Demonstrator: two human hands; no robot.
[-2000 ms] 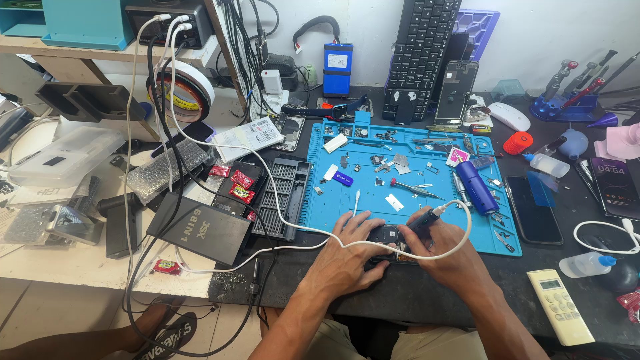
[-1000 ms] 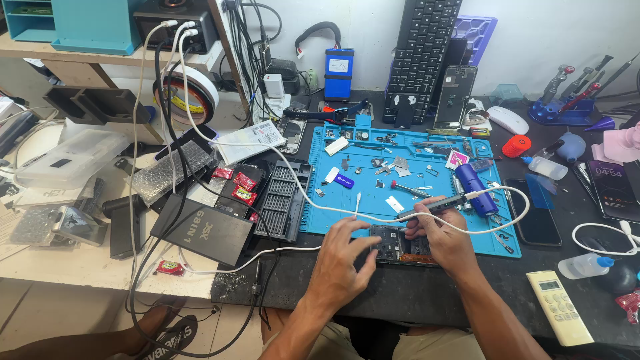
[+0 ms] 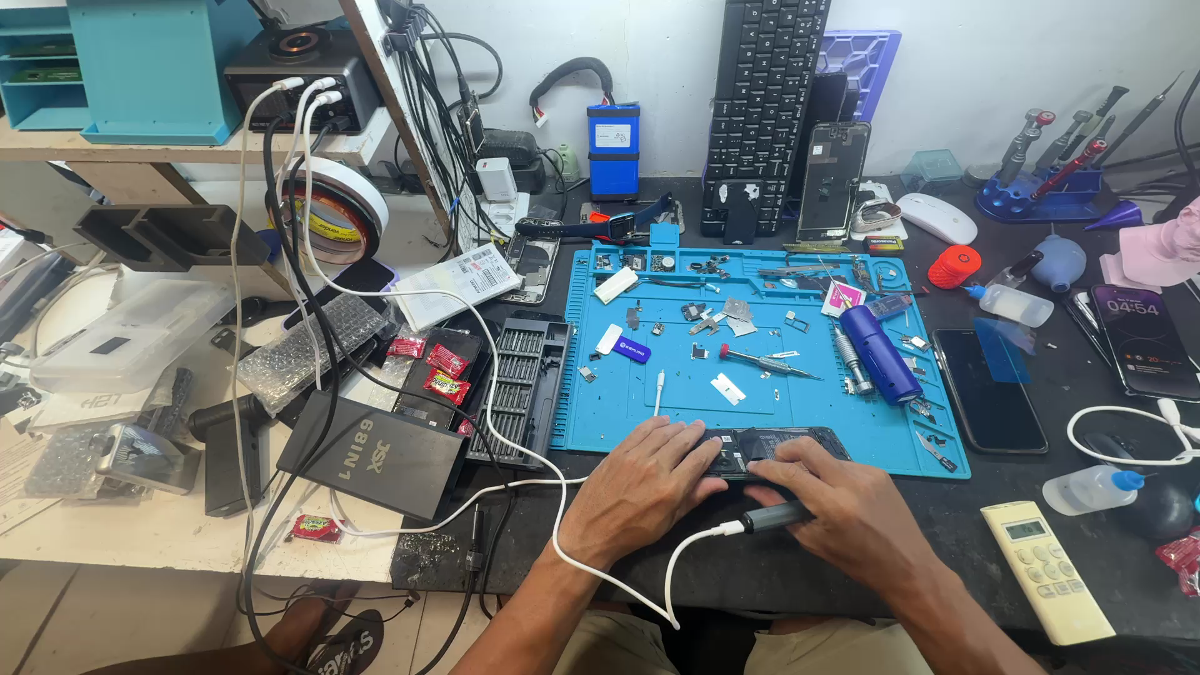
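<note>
An opened phone (image 3: 783,442), its inside facing up, lies across the front edge of the blue silicone repair mat (image 3: 600,356). My left hand (image 3: 647,492) rests on the phone's left end, fingers on its edge. My right hand (image 3: 830,506) touches the middle of the phone with thumb and forefinger, while its other fingers hold a dark pen-shaped electric tool (image 3: 776,517) with a white cable (image 3: 689,553) plugged into its end. A white-tipped stick (image 3: 659,392) lies just beyond my left hand. A red-handled screwdriver (image 3: 769,362) and small metal parts lie farther back on the mat.
Left of the mat are a bit case (image 3: 521,389) and a dark box (image 3: 370,455); cables hang across them. A purple cylinder (image 3: 879,356) lies on the mat's right. Farther right are a dark phone (image 3: 992,392), a dropper bottle (image 3: 1092,492) and a cream remote control (image 3: 1045,572).
The pen-shaped tool, held over the mat a second ago, is now low in my right hand, its cable end pointing left. My left hand has come back down onto the phone.
</note>
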